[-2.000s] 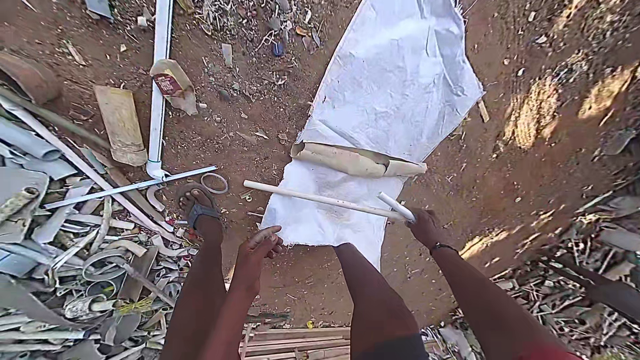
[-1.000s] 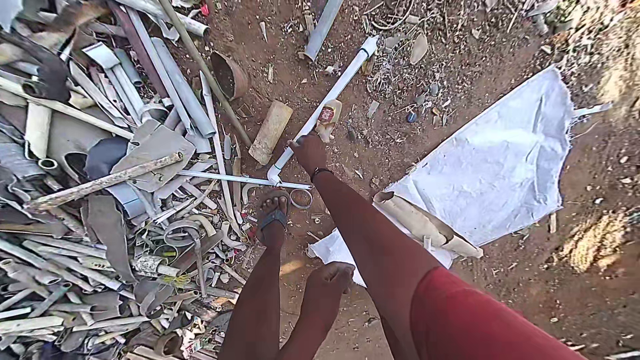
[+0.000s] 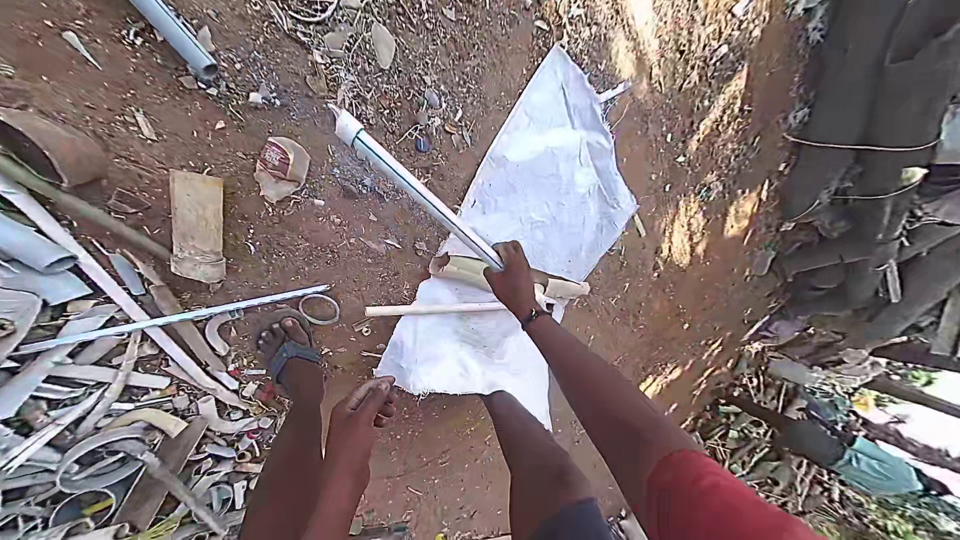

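My right hand [image 3: 514, 279] grips the lower end of a long white plastic pipe [image 3: 420, 189], which slants up and left over the dirt and the edge of a white woven sack [image 3: 544, 176]. Under that hand, a split, curled tan pipe piece [image 3: 469, 271] lies across the sack. A thin cream pipe [image 3: 431, 308] lies below it, its right end hidden near my right hand. My left hand [image 3: 367, 401] hovers beside the sack's lower left corner, its fingers loosely bent; whether it holds something small is unclear.
A heap of pipe scraps [image 3: 112, 435] fills the left side. A thin pale strip [image 3: 180, 319] reaches from it to my sandalled foot [image 3: 289, 345], beside a plastic ring [image 3: 320, 309]. Further up lie a flat tan piece [image 3: 197, 225] and a grey pipe [image 3: 176, 37]. Dark sheets [image 3: 847, 172] stand at right.
The white pipe, on the dirt at my right hand's reach one second ago, is now lifted and lies over the sack's edge. My left hand is back in view.
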